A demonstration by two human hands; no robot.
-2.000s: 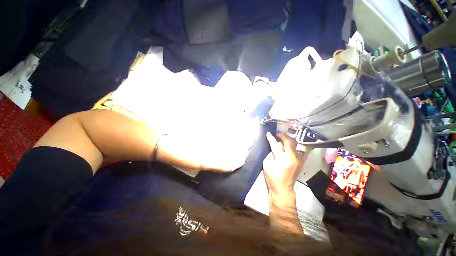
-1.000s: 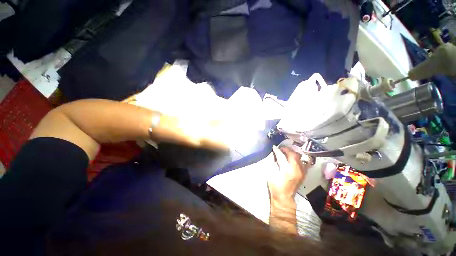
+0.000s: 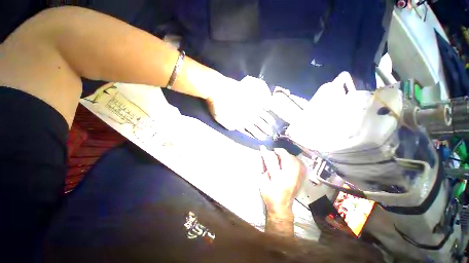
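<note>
A long navy cut piece (image 3: 191,107) lies on the bright table (image 3: 198,159) and runs to the needle area of the cream-white sewing machine (image 3: 355,123). My left hand (image 3: 241,109), with a bracelet at the wrist, lies flat on the piece, its fingers a little apart and pointing at the needle area. My right hand (image 3: 282,177) is palm down on the table just in front of the presser foot, fingers apart, tips at the piece's near edge. Lamp glare hides the needle and part of both hands' fingertips.
A navy fabric heap (image 3: 288,31) with a greyer rectangle (image 3: 234,19) lies beyond the work. A lit phone (image 3: 355,211) lies by the machine at right. A red mesh crate (image 3: 90,151) is at lower left. Thread cones and a silver cylinder are at far right.
My left hand has come from the left to the needle area, its arm now higher in view. The navy piece now stretches left beneath it. The view has shifted, and more marked table edge shows.
</note>
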